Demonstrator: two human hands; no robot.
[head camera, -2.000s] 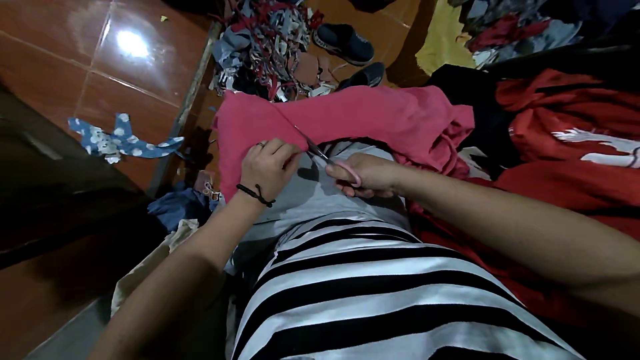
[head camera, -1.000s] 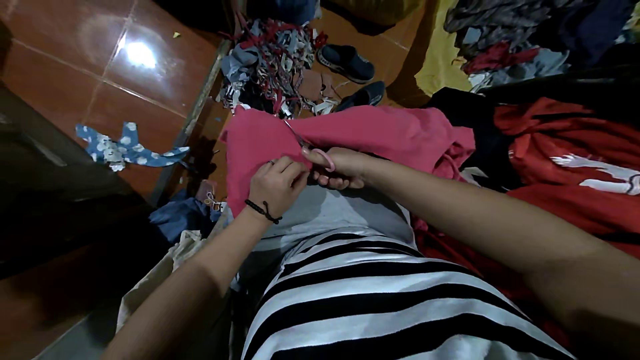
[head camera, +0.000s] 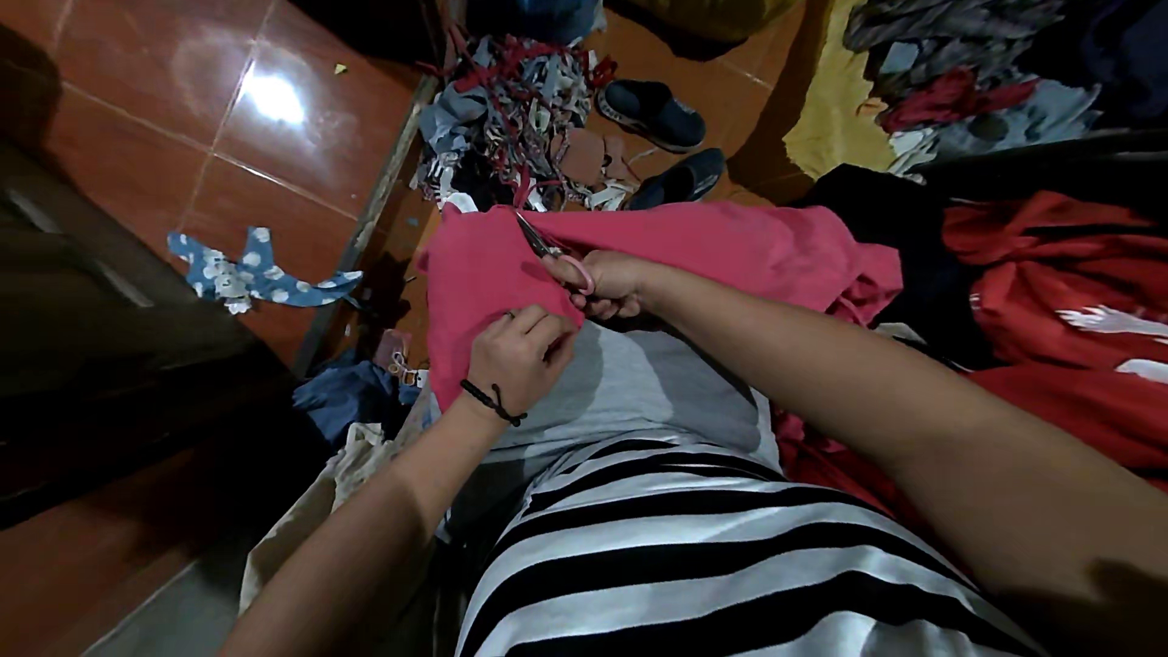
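Pink-red fabric (head camera: 693,246) lies across my lap over a grey cloth (head camera: 630,383). My right hand (head camera: 607,285) holds scissors (head camera: 540,239) with pink handles, thumb through one loop. Their blades point up and left at the upper part of the fabric, where a cut line shows. Below and left of the scissors, my left hand (head camera: 525,356), with a black cord bracelet on the wrist, pinches the fabric's lower edge between curled fingers.
A heap of cut fabric strips (head camera: 520,109) lies on the tiled floor beside dark clogs (head camera: 652,114). Polka-dot cloth (head camera: 260,274) is at left, blue cloth (head camera: 347,397) nearer. Red garments (head camera: 1049,274) lie at right, with yellow cloth (head camera: 830,100) behind.
The scissors have moved up and further along the fabric, away from my body. My left hand has shifted from the fabric's middle to its lower edge near the right hand.
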